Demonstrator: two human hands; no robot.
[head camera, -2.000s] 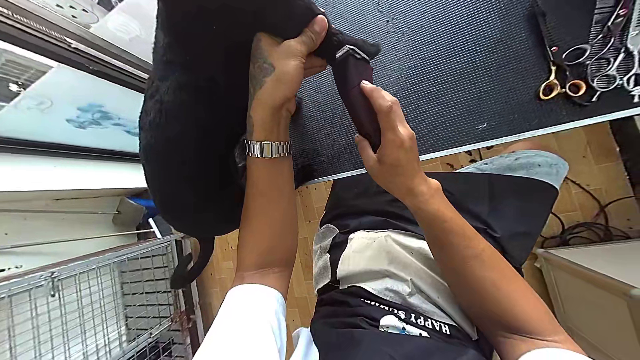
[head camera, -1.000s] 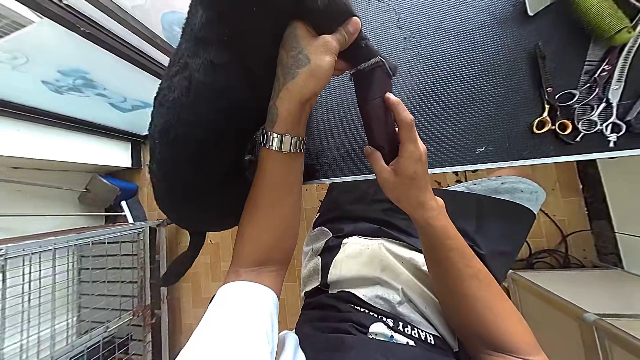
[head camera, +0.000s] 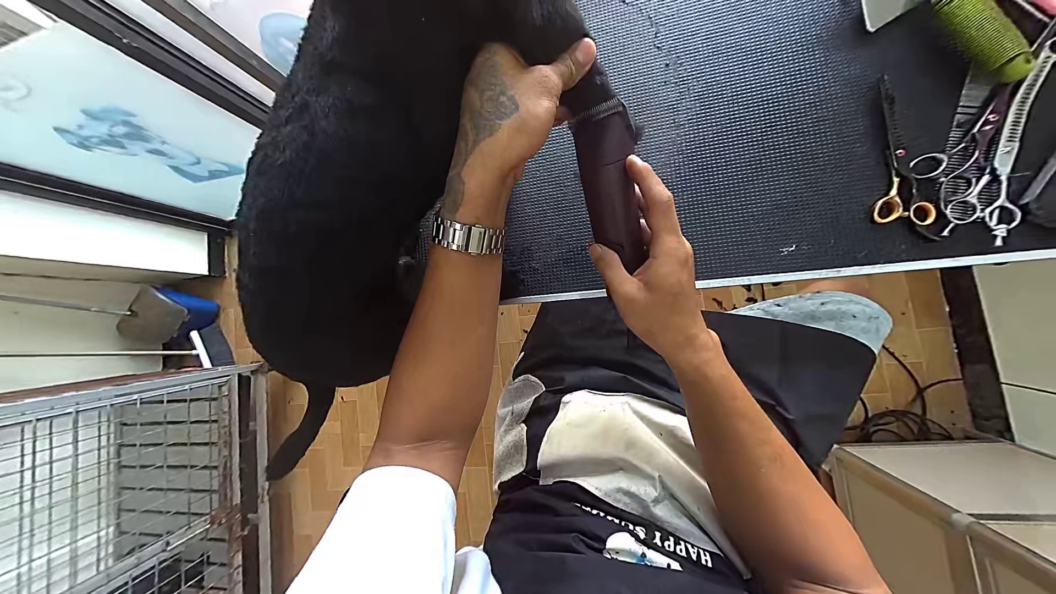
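Observation:
A black-furred dog (head camera: 346, 190) stands on the dark textured grooming table (head camera: 742, 165), its tail hanging at lower left and its head out of view. My left hand (head camera: 516, 103) grips one of its legs near the top centre, thumb across the fur. In my right hand (head camera: 660, 256) is a dark cordless hair clipper (head camera: 609, 173), pointing up the view. The clipper's toothed blade lies against the lower part of the held leg, just right of my left fingers. The paw is partly hidden behind the clipper.
Several grooming scissors (head camera: 982, 173) lie at the table's right, near a green bristled brush (head camera: 986, 37). The table's metal edge (head camera: 784, 276) runs before my apron. A wire cage (head camera: 124, 487) stands lower left, a dustpan (head camera: 153, 313) above it. Cables (head camera: 903, 421) lie on the floor at right.
The view has shifted, bringing the green brush into sight. Both hands keep their holds on the leg and the clipper, whose blade now lies more across the lower leg.

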